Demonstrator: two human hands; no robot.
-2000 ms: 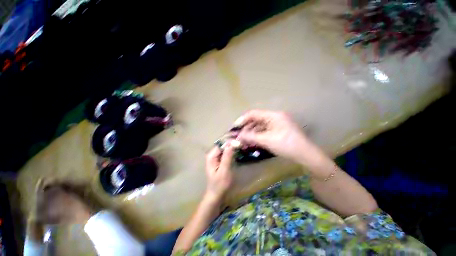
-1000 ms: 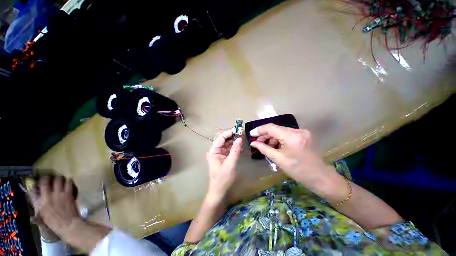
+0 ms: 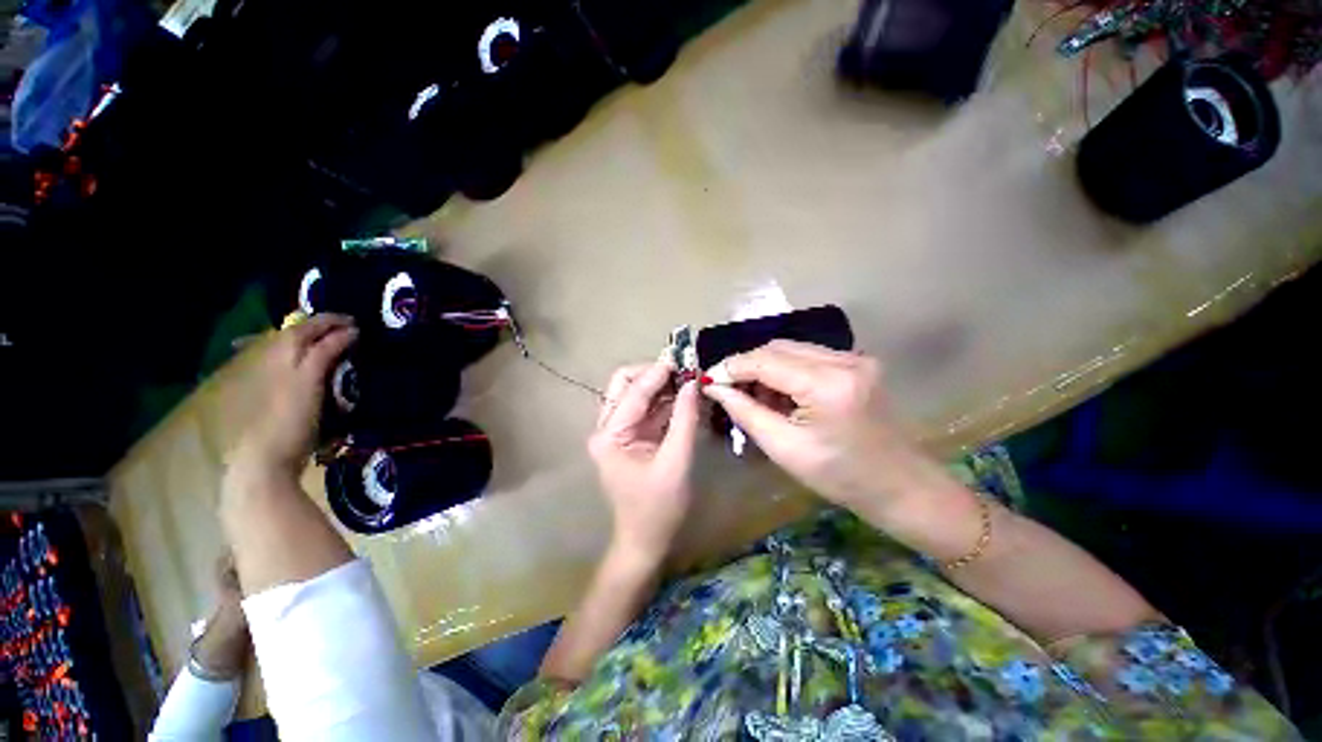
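Note:
My left hand (image 3: 645, 435) holds a small circuit board (image 3: 682, 345) upright between thumb and fingers at the left end of a black speaker housing (image 3: 783, 334). A thin dark wire runs from near this hand leftward to a housing in the left group. My right hand (image 3: 797, 406) is in front of the housing, with thumb and index finger pinched on a small red part (image 3: 706, 380), likely a wire end or plug, close to the board. The housing lies on the tan table, its near side partly hidden by my right hand.
Several black housings (image 3: 421, 471) stand in a group at left, where a coworker's hand (image 3: 283, 392) with a white sleeve reaches in. Another housing (image 3: 1182, 138) and a dark blurred one (image 3: 928, 44) are at the back right, beside a wired-board pile (image 3: 1131, 26). Orange-dotted parts (image 3: 44, 623) are at far left.
The coworker's hand has moved up to the left housings. Two dark housings have appeared at the back right. My right fingers have come closer to the board in my left hand.

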